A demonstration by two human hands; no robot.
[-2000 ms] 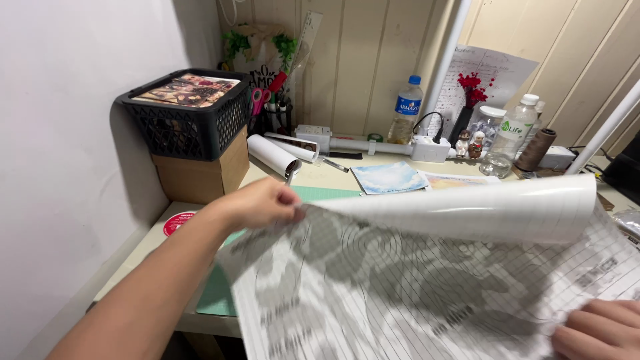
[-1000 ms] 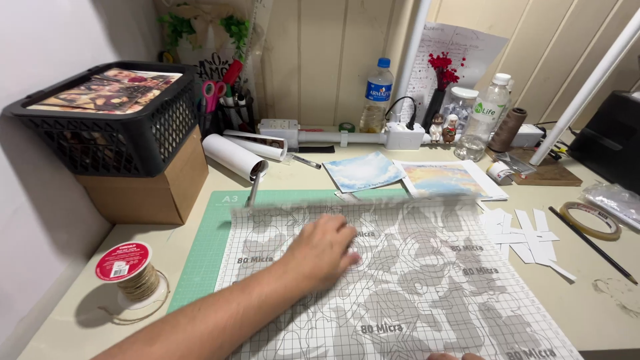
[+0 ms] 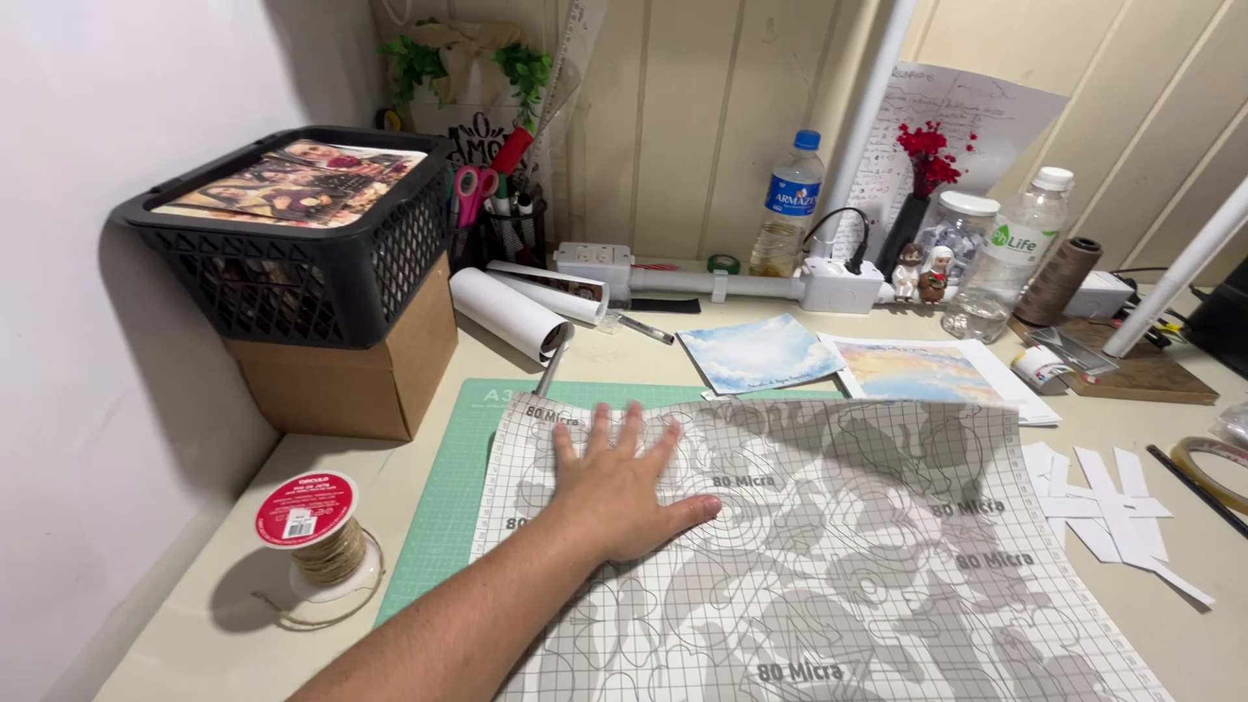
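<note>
My left hand rests palm down with spread fingers on the upper left part of a large sheet with a printed grid and grey patches, probably the backing of adhesive film. The sheet lies printed side up over a green cutting mat, whose left and top edges show. Its lower part runs out of view. My right hand is out of the picture. Left of the mat stands a spool of jute twine with a loose end.
A black plastic basket sits on a cardboard box at the left. Rolled paper and sky-pattern prints lie behind the mat. White paper strips, a tape roll and bottles are at the right.
The sheet, lifted and curled two seconds ago, now lies spread over the mat. My left hand has gone from gripping its edge to pressing flat on it. My right hand has left the view.
</note>
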